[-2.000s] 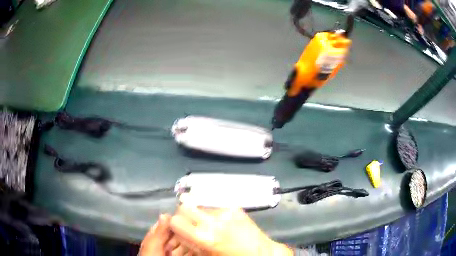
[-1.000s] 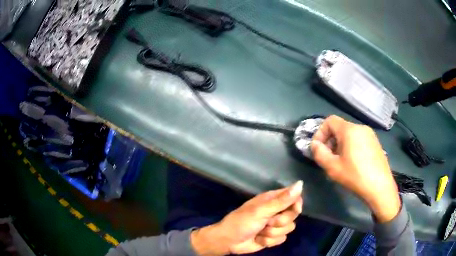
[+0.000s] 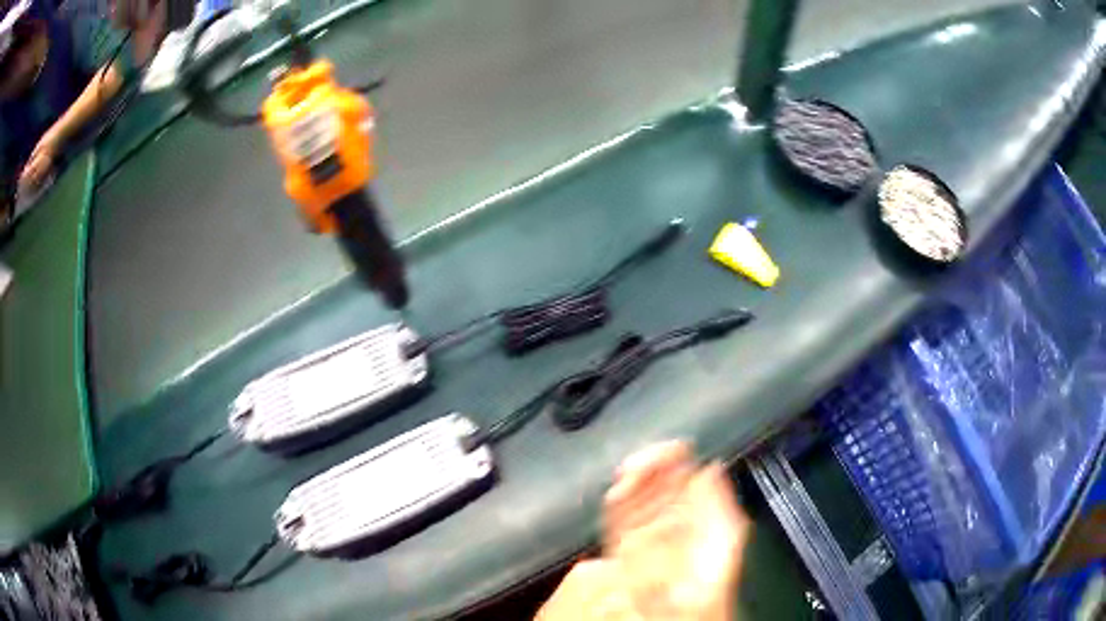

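Two silver-grey ribbed cases lie side by side on the dark green bench, the upper case (image 3: 334, 386) and the lower case (image 3: 388, 485). Each has a black cord at both ends. One bundled cord (image 3: 556, 320) and a looped cord (image 3: 603, 382) lie to their right. My right hand (image 3: 673, 528) is blurred and cut off by the bottom edge, over the bench's front edge, right of the lower case and not touching it. Its fingers and anything in them cannot be made out. My left hand is out of the picture.
An orange electric screwdriver (image 3: 321, 146) hangs above the upper case. A yellow bottle or marker (image 3: 744, 255), a darker dish (image 3: 825, 146) and a paler dish (image 3: 922, 216) are at right. A film-lined blue crate (image 3: 970, 412) is below. A person's arm (image 3: 85, 107) shows upper left.
The view has swung right, showing the dishes and crate. My right hand has left the lower case, which now lies uncovered. My left hand has gone out of view.
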